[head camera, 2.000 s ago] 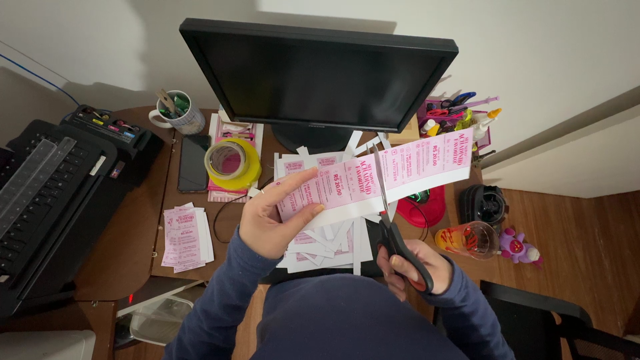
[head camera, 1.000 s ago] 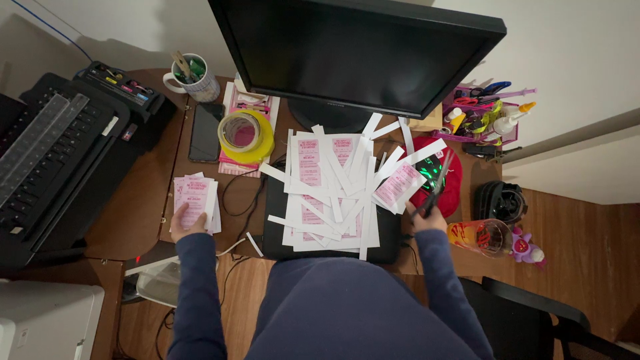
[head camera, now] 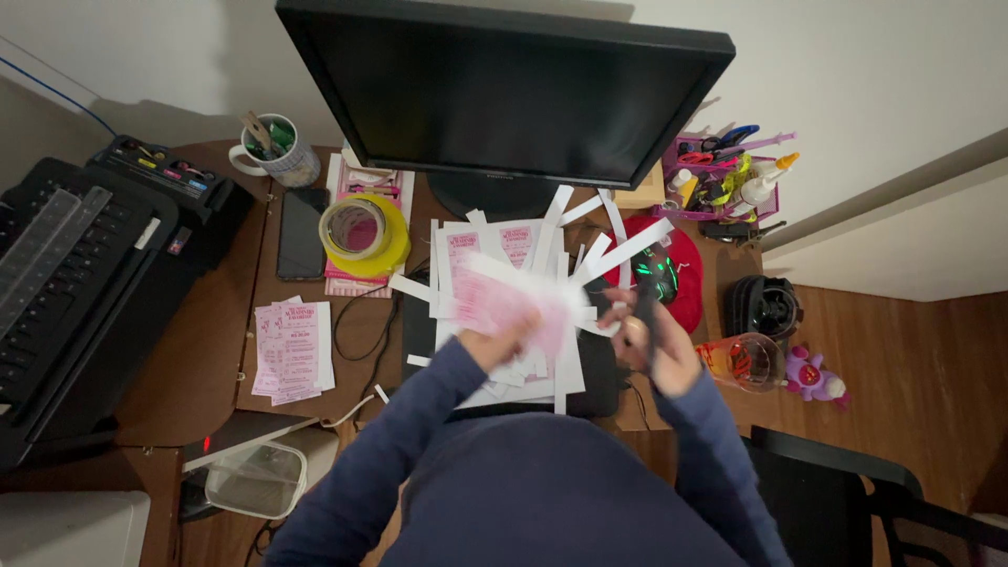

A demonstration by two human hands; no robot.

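Observation:
A pink-printed paper piece (head camera: 512,303), blurred by motion, is in my left hand (head camera: 502,340) above the heap of papers. My right hand (head camera: 654,342) holds scissors (head camera: 647,303) with dark handles, also blurred; whether the blades are apart I cannot tell. Under both hands lie printed sheets (head camera: 465,236) and loose white paper strips (head camera: 630,250), spread over a dark surface. To the left, a small stack of cut pink-printed slips (head camera: 295,350) rests on the brown desk.
A monitor (head camera: 512,98) stands behind the papers. Tape rolls (head camera: 354,228), a phone (head camera: 302,236) and a mug (head camera: 287,157) are left; a black printer (head camera: 87,299) is farther left. Right are a mouse (head camera: 656,276) on a red pad, a pink organizer (head camera: 717,177) and a plastic cup (head camera: 748,362).
My left hand has moved from the slip stack at the left to above the central papers and now holds a printed piece. The scissors remain in my right hand.

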